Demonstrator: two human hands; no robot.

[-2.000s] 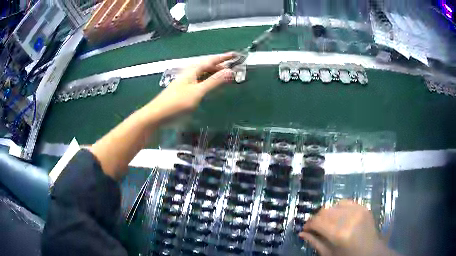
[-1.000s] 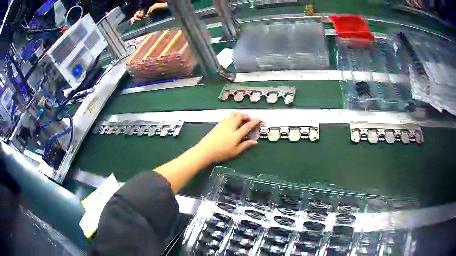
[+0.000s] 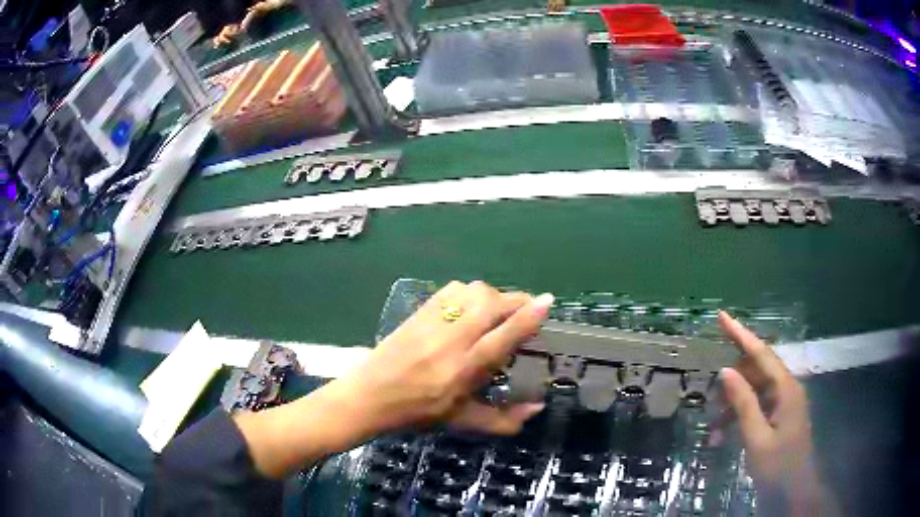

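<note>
A grey metal fixture with a scalloped lower edge and round seats is held over the clear blister tray. My left hand grips its left end between thumb and fingers. My right hand is at its right end, fingers apart; whether the fingertips touch it is unclear. The tray holds columns of black parts, and its upper part is partly hidden by the fixture and my left hand.
Other fixtures lie on the green belt at left, further back and right. A short metal piece and pale paper slips lie left of my forearm. Beyond are a cloudy block and red bin.
My left hand has taken a fixture off the belt and brought it over the tray. My right hand has come into view at its right end. The short metal piece now shows at left.
</note>
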